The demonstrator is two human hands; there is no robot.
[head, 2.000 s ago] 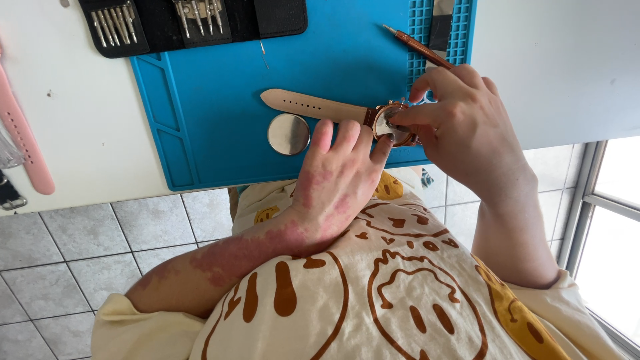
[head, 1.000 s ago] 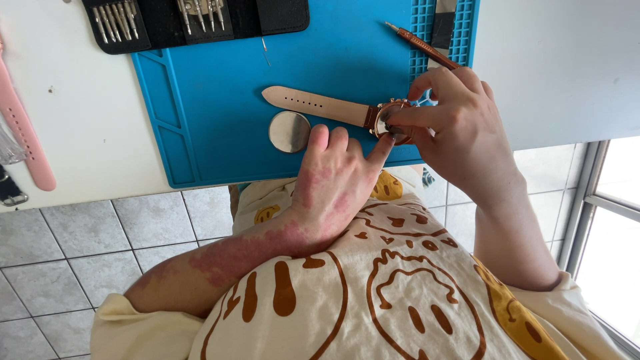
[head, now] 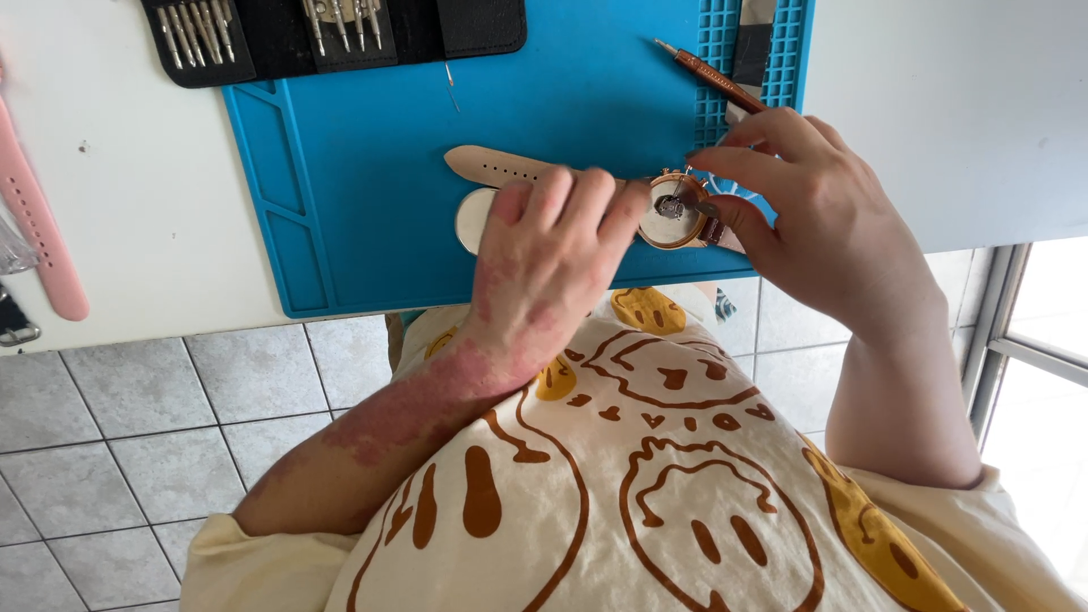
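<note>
A wristwatch [head: 663, 231] lies back up near the front edge of a blue silicone work mat [head: 374, 170], its case open and the movement showing. Its pale-lined leather strap [head: 473, 167] runs left, partly behind my left hand [head: 552, 246]. That hand is over the strap, fingers bent, the little finger by the case rim; its thumb is hidden. My right hand [head: 807, 195] is at the right of the case, thumb and index apart near the crown side; whether something small is between them cannot be told. A round metal disc [head: 476, 219], partly covered by my left hand, lies on the mat.
A black case of small screwdrivers [head: 280, 42] lies at the top left. A brown pen-like tool [head: 718, 81] rests across the mat's grid, beside a dark and grey strip [head: 752, 51]. A thin pointed piece [head: 450, 76] lies below the case. A pink watch strap [head: 42, 221] is far left.
My left hand has shifted left from the watch case and now partly covers the disc. My right thumb and fingers have drawn back from over the case, so more of its inside shows.
</note>
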